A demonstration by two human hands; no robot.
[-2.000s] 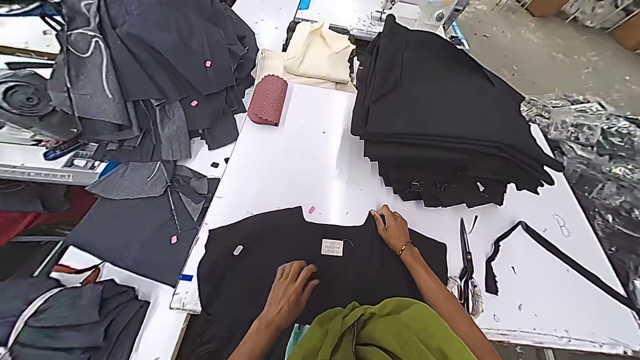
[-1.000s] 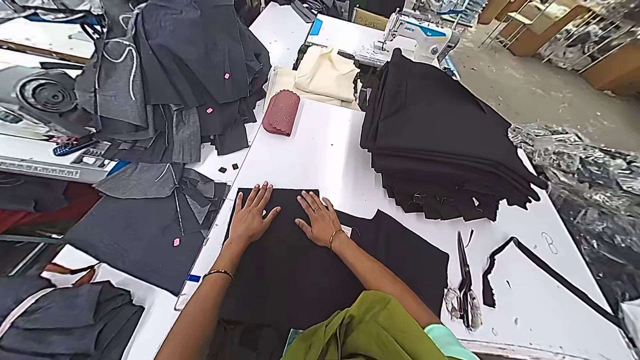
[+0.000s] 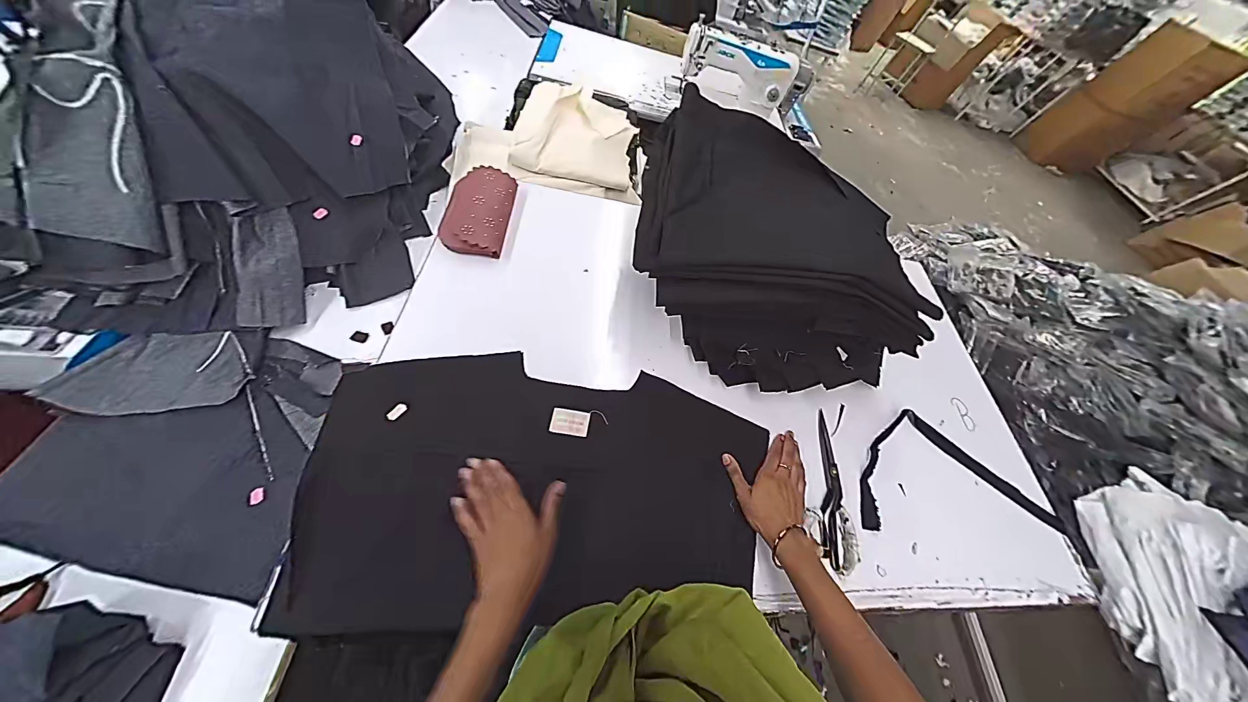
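Observation:
A black garment panel (image 3: 643, 487) with a cut-out neckline lies spread flat on the white table. A small label (image 3: 569, 421) bearing writing is just below the neckline, and a pale sticker (image 3: 397, 412) is at the upper left. My left hand (image 3: 507, 517) is over the panel's middle, fingers apart, holding nothing; whether it touches the cloth cannot be told. My right hand (image 3: 775, 492) rests at the panel's right edge with its thumb spread and nothing held. Just right of it lie dark-bladed scissors (image 3: 831, 487). Farther right is a bent black fabric strip (image 3: 965, 468).
A tall stack of black cut fabric (image 3: 770, 214) stands beyond the panel. Behind are a maroon case (image 3: 479, 212), cream cloth (image 3: 573, 136) and a sewing machine (image 3: 741, 60). Grey garment pieces (image 3: 253, 117) pile at left; plastic-wrapped bundles (image 3: 1063, 361) lie at right.
One second ago both hands lay flat on black cloth near its top edge, no label showing. Now the label and neckline show; both hands are nearer me, the right one at the panel's side.

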